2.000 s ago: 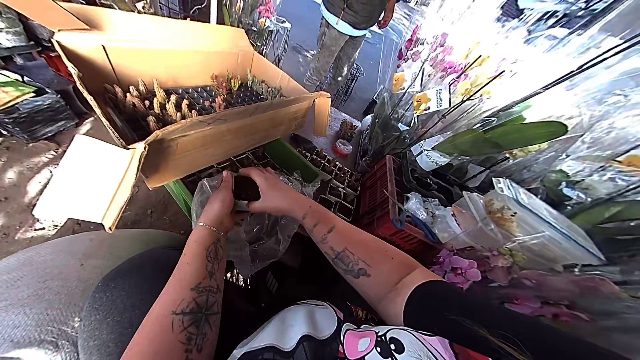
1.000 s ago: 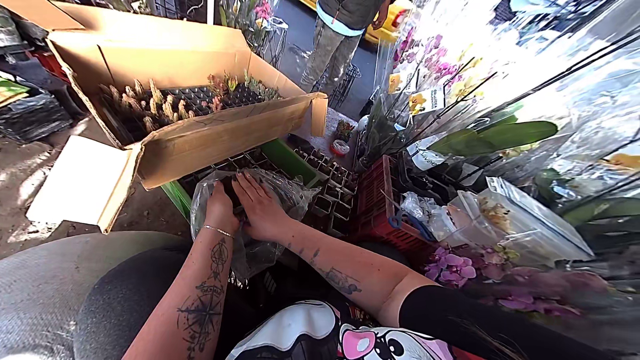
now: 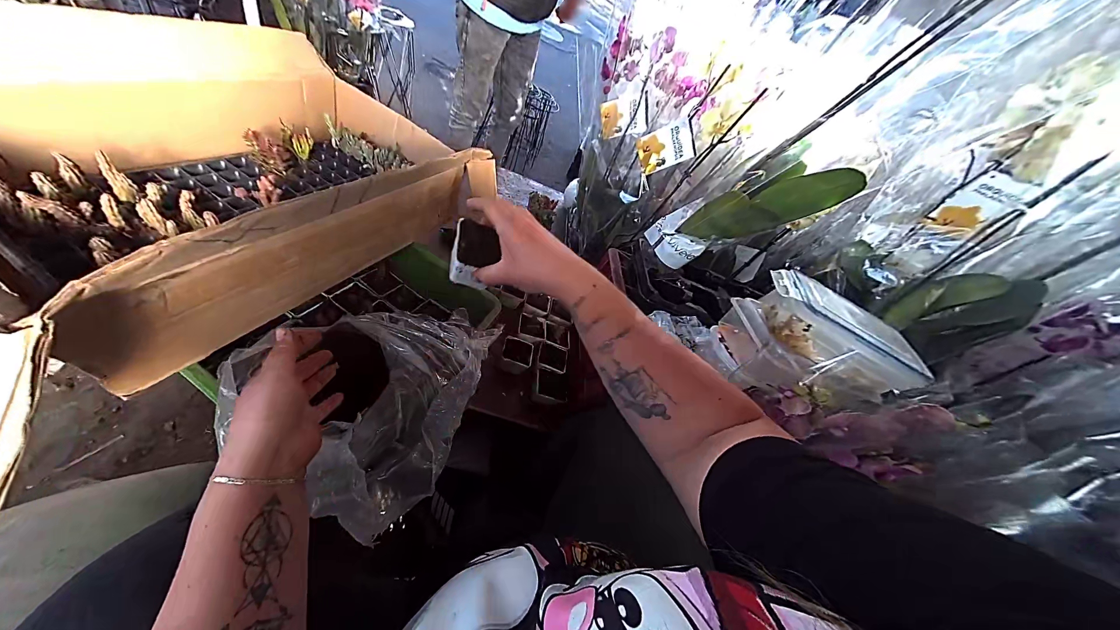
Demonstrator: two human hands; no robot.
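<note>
My right hand (image 3: pixel 516 245) grips a small square pot (image 3: pixel 477 245) filled with dark soil, tilted above the rows of small pots. My left hand (image 3: pixel 284 398) is at the mouth of a clear plastic bag (image 3: pixel 402 376), its fingers apart and curved over dark soil (image 3: pixel 350 372) in the bag. The bag lies over the near edge of a green tray (image 3: pixel 437 284). Several small square pots (image 3: pixel 551 354) stand in rows right of the bag, some with soil in them.
An open cardboard box (image 3: pixel 262 262) with cacti (image 3: pixel 122 188) and succulents in a black cell tray stands at left. Plastic-wrapped orchids (image 3: pixel 779 206) and a clear plastic container (image 3: pixel 840 337) are at right. A person (image 3: pixel 499 52) stands beyond the box.
My hands have come apart from over the bag. The right hand has moved forward and right with the pot; the left hand stays at the bag, its fingers now spread.
</note>
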